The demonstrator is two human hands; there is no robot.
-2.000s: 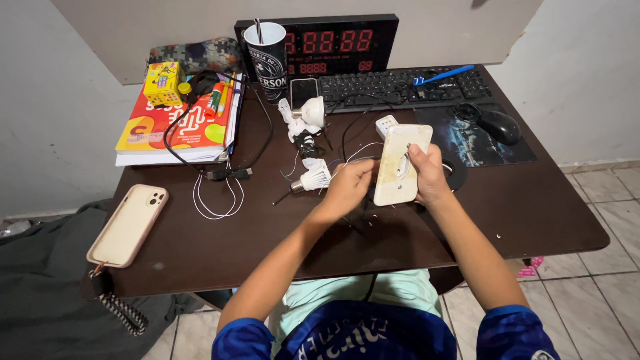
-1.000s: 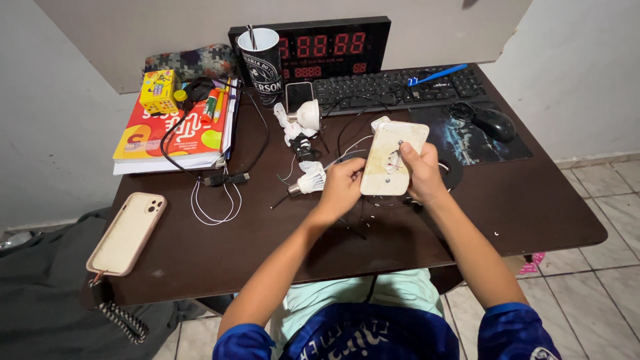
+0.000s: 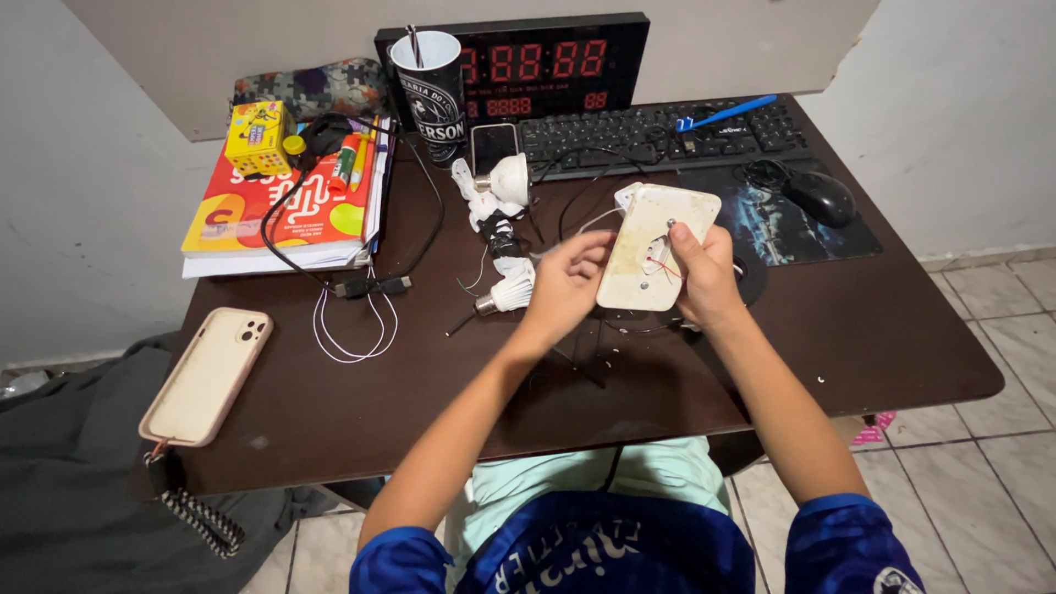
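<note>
My right hand [image 3: 708,276] grips the right edge of a stained white wall outlet plate [image 3: 639,227], its thumb on the front near a screw. Thin red wire ends stick out at the socket in the plate's middle. Beside the plate's left edge is my left hand [image 3: 573,285], fingers curled; whether it holds a thin wire behind the plate is hidden. A small white plastic block [image 3: 629,195] shows behind the plate's top corner. Left of it lie a white spotlight bulb [image 3: 509,179], black-taped white plastic [image 3: 499,235] and a white LED bulb [image 3: 513,289].
A keyboard [image 3: 594,142] with a blue toothbrush [image 3: 730,112], a mouse [image 3: 817,196], a tall cup [image 3: 429,99] and a digital clock [image 3: 536,62] stand at the back. Books [image 3: 272,214] with a looped cable lie left, above a phone [image 3: 206,375]. Black cables surround my hands.
The plate is now tilted, with red wire ends visible at its socket. My left hand's fingers have come away from the plate's edge a little.
</note>
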